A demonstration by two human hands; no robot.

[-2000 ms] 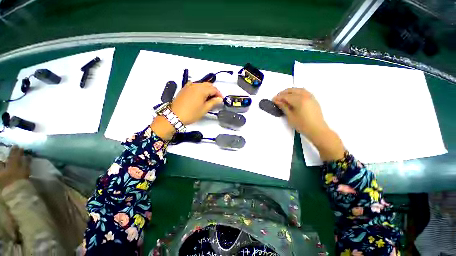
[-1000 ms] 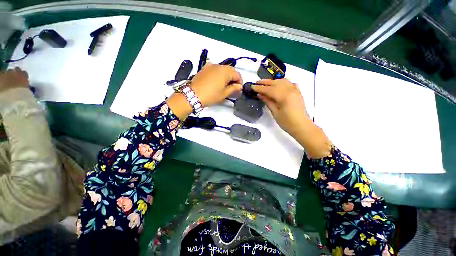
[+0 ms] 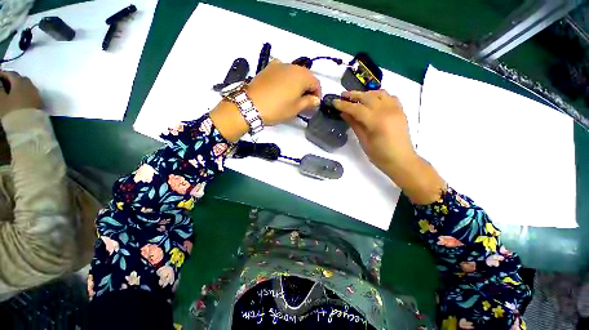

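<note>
My left hand (image 3: 284, 93) and my right hand (image 3: 378, 126) meet over the middle sheet. My right fingers hold a small dark housing (image 3: 330, 103), mostly hidden by the fingers. My left fingertips are pinched at its left side; whether they grip it is hidden. A closed grey unit (image 3: 327, 131) lies just below the hands. Another closed unit (image 3: 321, 167) with a bundled cord (image 3: 258, 151) lies nearer me. An open housing (image 3: 360, 72) with yellow and blue inside stands behind my right hand, a thin black cord end beside it.
A dark oval cover (image 3: 237, 72) and narrow black bars (image 3: 264, 58) lie left of my hands. A white sheet (image 3: 497, 155) lies at right. The left sheet (image 3: 77, 77) holds a corded unit and black parts, with another person's arm (image 3: 32, 193) beside it. A metal rail (image 3: 387, 42) runs behind.
My right hand has moved left from the dark cover's earlier spot to meet my left hand. The open housing between the hands is now covered by the fingers. The view has shifted.
</note>
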